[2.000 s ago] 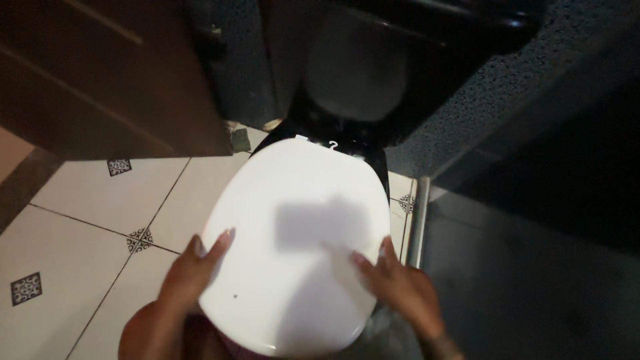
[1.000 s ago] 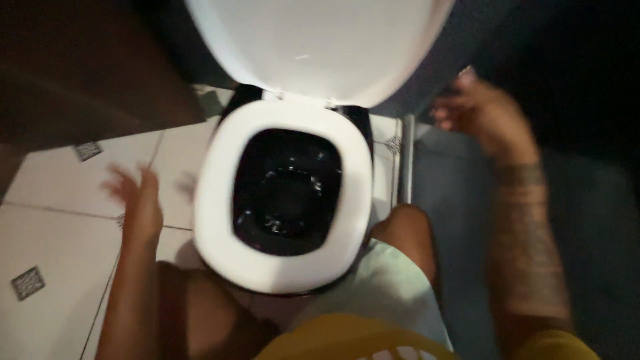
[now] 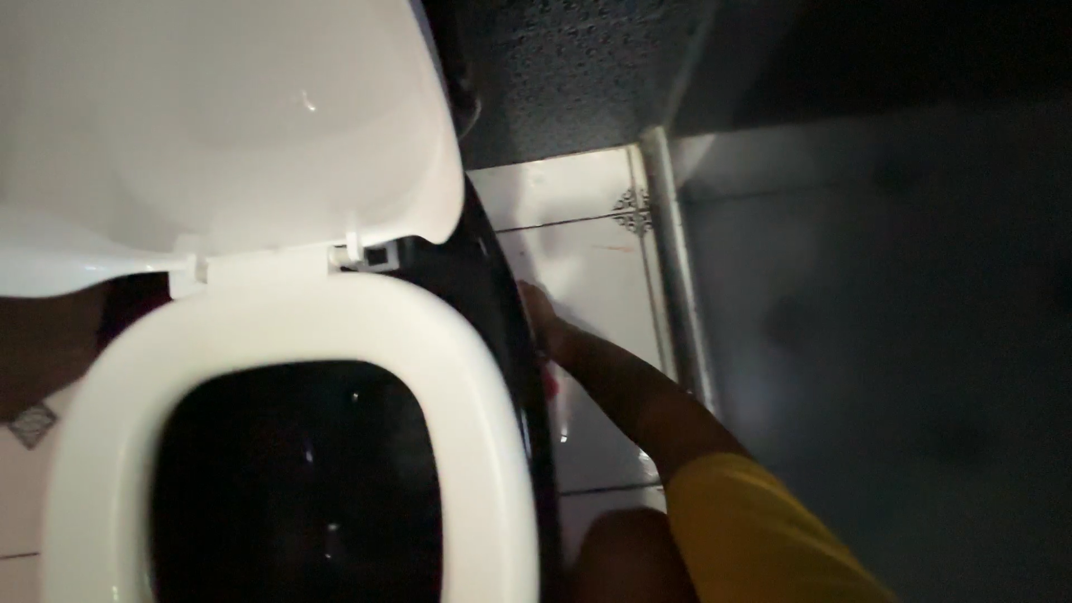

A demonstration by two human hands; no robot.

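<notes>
The white toilet seat [image 3: 486, 435] lies down on a black toilet bowl [image 3: 293, 486], and the white toilet lid [image 3: 234, 126] stands raised behind it. A white plastic hinge [image 3: 360, 251] joins them, with a dark square fitting beside it. My right hand [image 3: 540, 314] reaches down at the right outer side of the black bowl, near the floor; its fingers are mostly hidden, so its grip cannot be told. Beside that wrist a small red thing [image 3: 549, 381] shows, too blurred to name. My left hand is not in view.
White floor tiles [image 3: 586, 293] with dark joints run along the right of the toilet. A metal strip [image 3: 682, 276] edges a dark glossy surface farther right. A dark textured wall [image 3: 578, 84] rises behind. At the left edge is a brown surface [image 3: 42, 352].
The lid, closed two seconds ago, is raised. My right hand has gone from the air at the right down beside the bowl. My left hand has left the view, which is now closer to the toilet.
</notes>
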